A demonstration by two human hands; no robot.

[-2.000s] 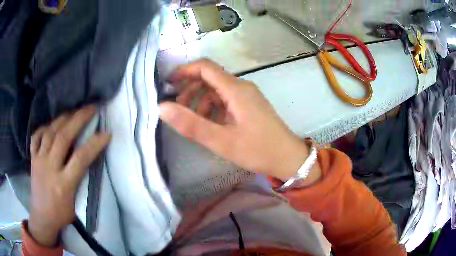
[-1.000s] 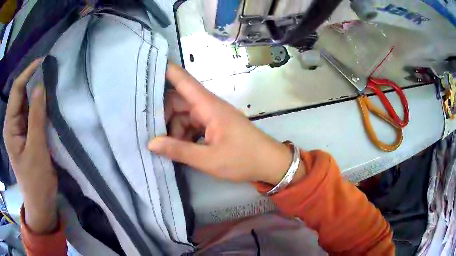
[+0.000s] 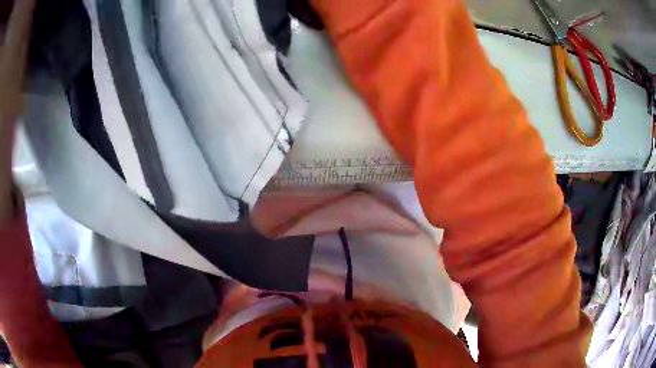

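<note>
The garment's pale grey-white cloth (image 3: 194,93) hangs over the table edge at left, with stitched seams and a folded corner. A dark stripe (image 3: 129,93) runs along it, and a dark end piece (image 3: 273,259) hangs over my lap. My left hand (image 3: 13,93) is only a blurred skin-toned strip at the far left edge; its fingers and hold cannot be made out. My right hand is out of view past the top edge; only its orange sleeve (image 3: 467,144) shows, crossing the table.
Scissors with red and orange handles (image 3: 591,86) lie on the white table (image 3: 345,108) at upper right. A printed ruler (image 3: 345,171) runs along its front edge. Grey-lilac cut pieces (image 3: 626,266) hang at far right. More pale and dark cloth (image 3: 86,251) lies at lower left.
The view has shifted, and the machine head is out of it. The right arm now reaches up past the top edge. The cloth's lower end and the lap now show more.
</note>
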